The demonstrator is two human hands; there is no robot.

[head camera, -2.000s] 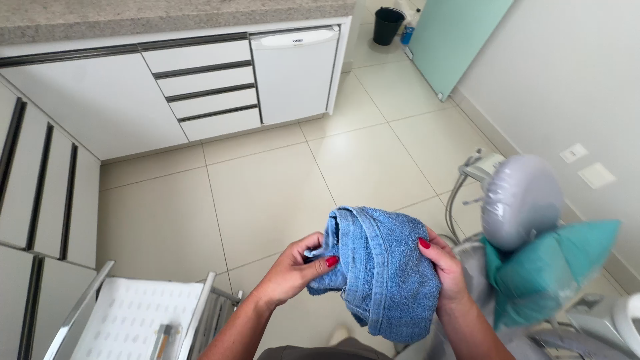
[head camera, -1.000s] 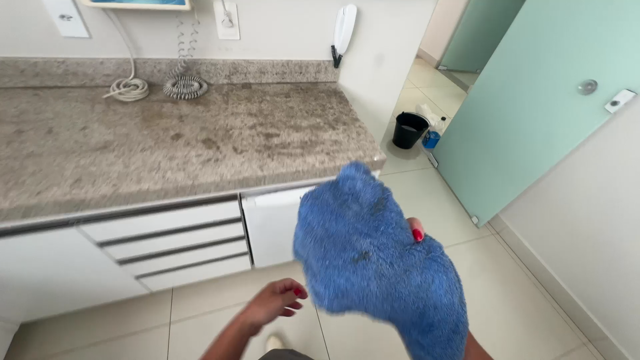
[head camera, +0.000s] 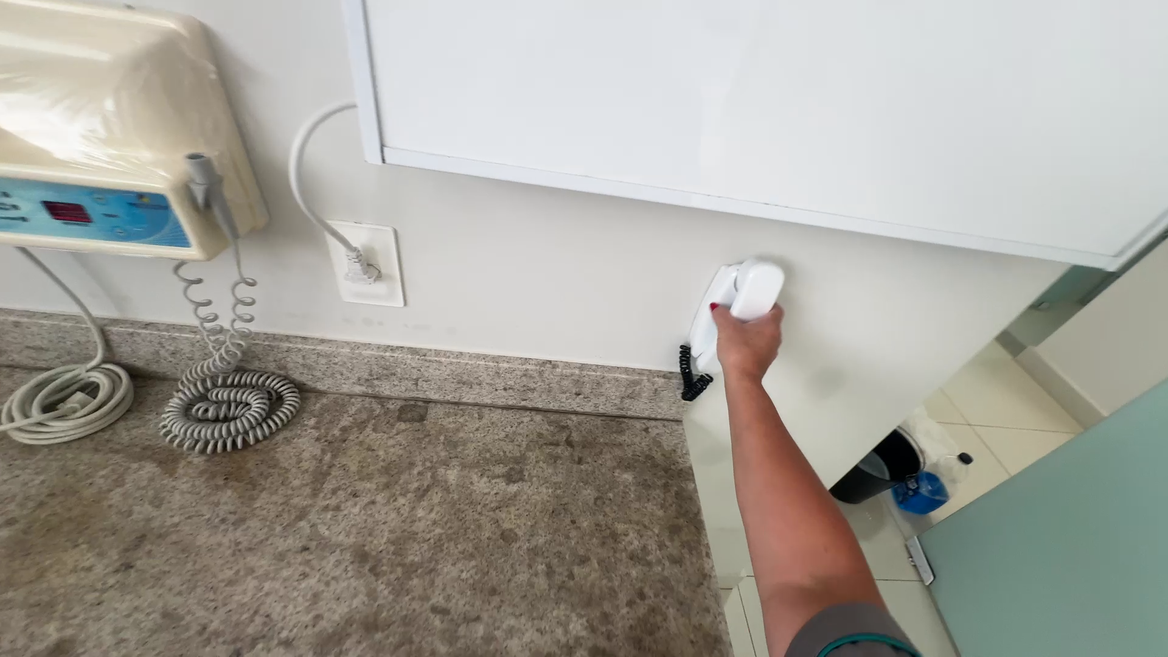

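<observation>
My right hand (head camera: 750, 339) is wrapped round the lower part of the white handset (head camera: 760, 287) of a wall intercom phone. The thumb, with a red nail, lies at the handset's left side. The phone's white base (head camera: 710, 315) is fixed to the wall just left of the handset, and a black coiled cord (head camera: 693, 383) hangs below it. The handset sits at or close against the base; whether they touch is hard to tell. My left hand and the blue cloth are out of view.
Below the phone runs a granite countertop (head camera: 438, 538) with coiled cables (head camera: 228, 411). A beige device (head camera: 109, 119) is at upper left, near a plugged wall outlet (head camera: 367, 265). A white cabinet (head camera: 730, 100) overhangs. At right are a black bucket (head camera: 881, 465), a blue bottle (head camera: 922, 493) and a glass door (head camera: 1068, 538).
My right hand held the blue cloth one second ago and is now at the wall phone's handset. The cloth and my left hand have left the view, which has swung up to the wall.
</observation>
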